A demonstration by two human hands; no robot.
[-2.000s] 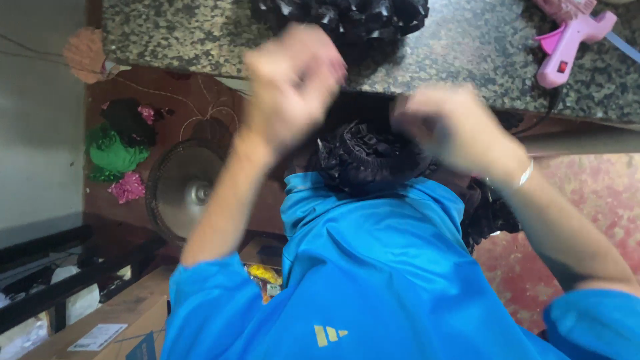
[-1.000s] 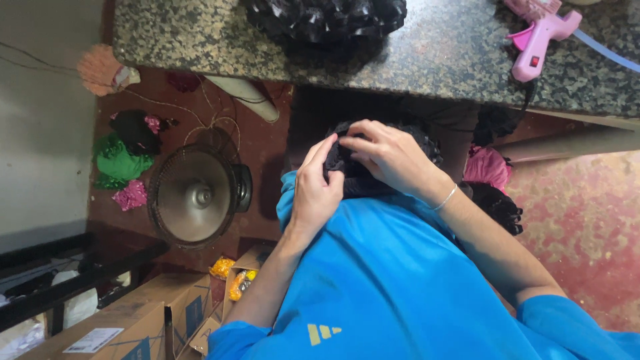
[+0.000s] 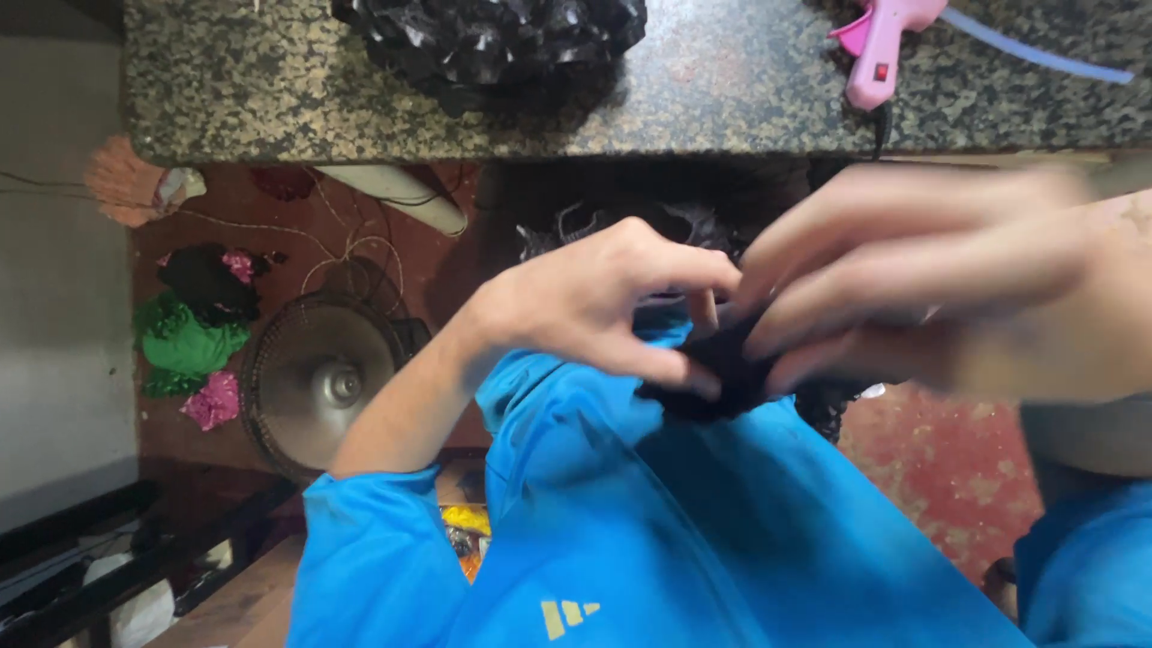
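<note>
Over my lap, my left hand (image 3: 621,297) pinches the left side of a dark piece of fabric (image 3: 720,373) between thumb and fingers. My right hand (image 3: 900,279), blurred by motion, has its fingers on the right side of the same piece. Behind my hands lies more black ruffled material (image 3: 621,220), partly hidden by them and by shadow. A large black ruffled item (image 3: 504,40) with a shiny surface rests on the granite counter. A pink hot glue gun (image 3: 877,67) lies to its right, a translucent glue stick (image 3: 1044,54) at its back.
The granite counter's (image 3: 270,108) front edge runs just beyond my hands. Down on the red floor at left are a round fan (image 3: 333,382), loose cords, a green ruffled bundle (image 3: 184,342) and a pink one (image 3: 213,400). A black rail (image 3: 81,558) stands at the lower left.
My hands were together over the black ruffled material a second ago; they now hold the dark fabric nearer my body, to the right. My right hand has swung outward.
</note>
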